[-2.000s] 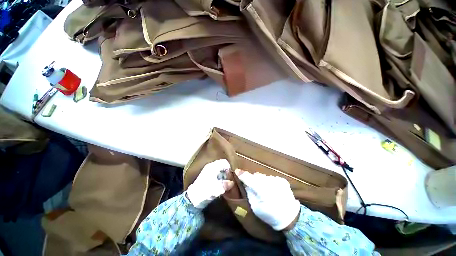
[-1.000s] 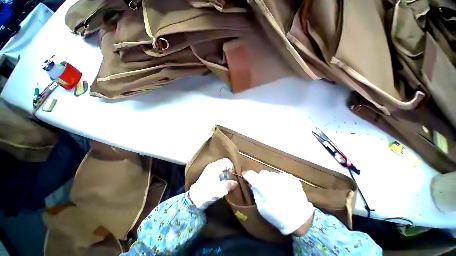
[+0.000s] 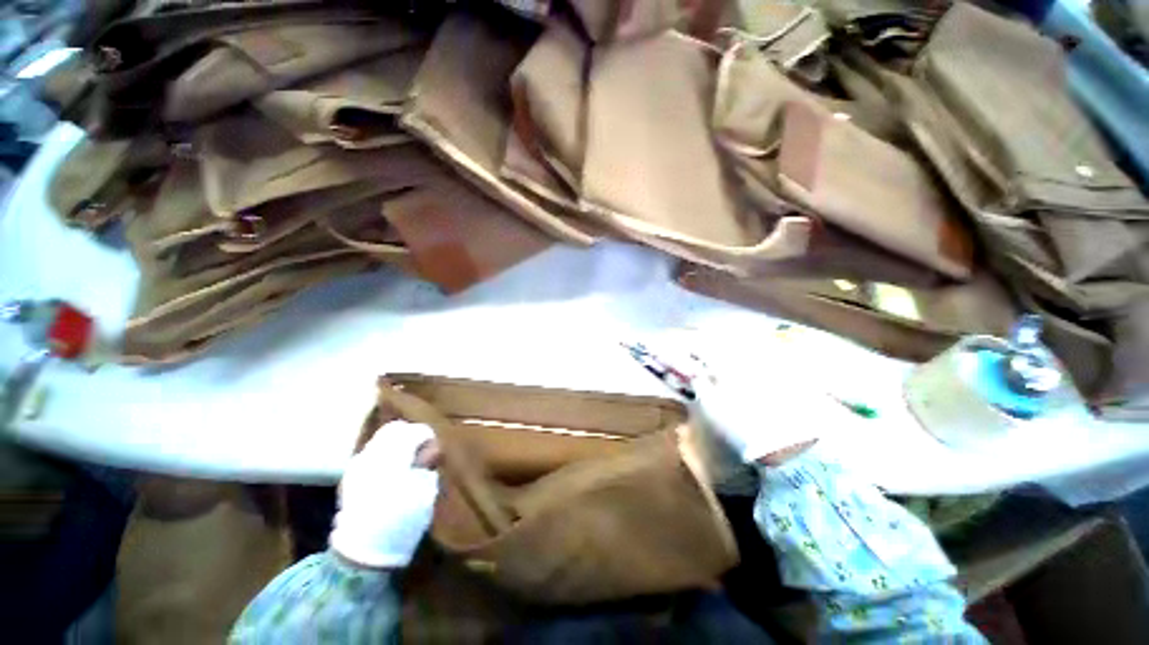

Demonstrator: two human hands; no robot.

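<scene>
A brown bag (image 3: 592, 517) lies open in the lap at the table's front edge, its opening facing up with a pale strip along the inside. My left hand (image 3: 388, 494), in a white glove, grips the bag's left side near the rim. My right hand (image 3: 741, 401), also in a white glove, is off the bag and over the table to its right. It is blurred and blends into the white table. The thread snips (image 3: 660, 368) lie beside its fingertips; whether the fingers touch or hold them cannot be told.
A large heap of brown bags (image 3: 655, 139) covers the far side of the white table (image 3: 290, 410). A whitish tub (image 3: 958, 391) with a blue-and-silver top stands at right. A red bottle (image 3: 69, 330) is at far left. Another brown bag (image 3: 195, 554) hangs below the table edge at left.
The view has turned to the right. My right hand has let go of the bag and moved right, to the snips. My left hand still holds the bag, whose opening is now wider.
</scene>
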